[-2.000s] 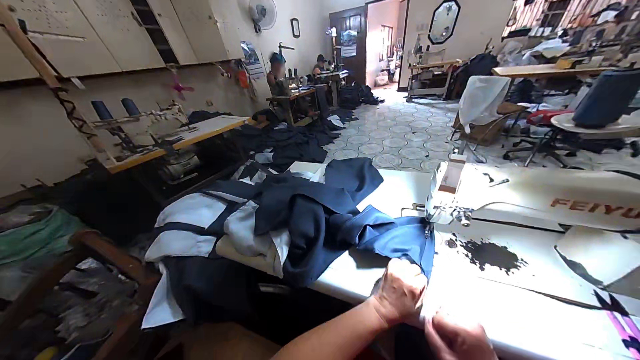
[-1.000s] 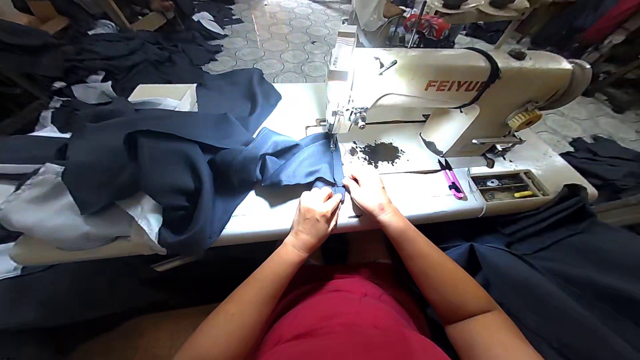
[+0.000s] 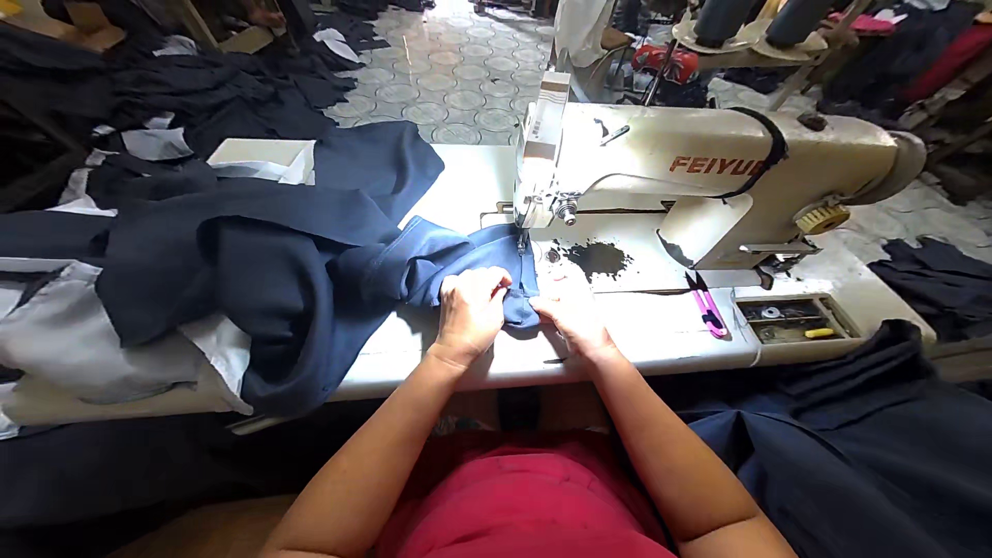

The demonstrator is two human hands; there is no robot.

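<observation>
A Feiyue sewing machine (image 3: 643, 155) stands on a pale table, its needle and presser foot (image 3: 522, 242) over a strip of navy fabric (image 3: 496, 244). My left hand (image 3: 471, 310) grips the fabric's near edge, just left of a small folded end (image 3: 519, 308). On the other side of that fold, my right hand (image 3: 572, 314) pinches the cloth between thumb and fingers. The fabric runs left into a large navy and white heap (image 3: 263, 271) on the table. Whether the presser foot is down, I cannot tell.
Pink-handled thread snips (image 3: 707, 306) lie right of my right hand, beside a recessed tray (image 3: 798, 319) holding small parts. Dark cloth (image 3: 860, 434) hangs at the table's right front. Thread cones (image 3: 721, 23) stand behind the machine. More dark garments (image 3: 225, 85) cover the floor at the back left.
The view has swung down and to the right since the oldest frame. Since one second ago, the fabric's near end has become a rounded fold between my hands.
</observation>
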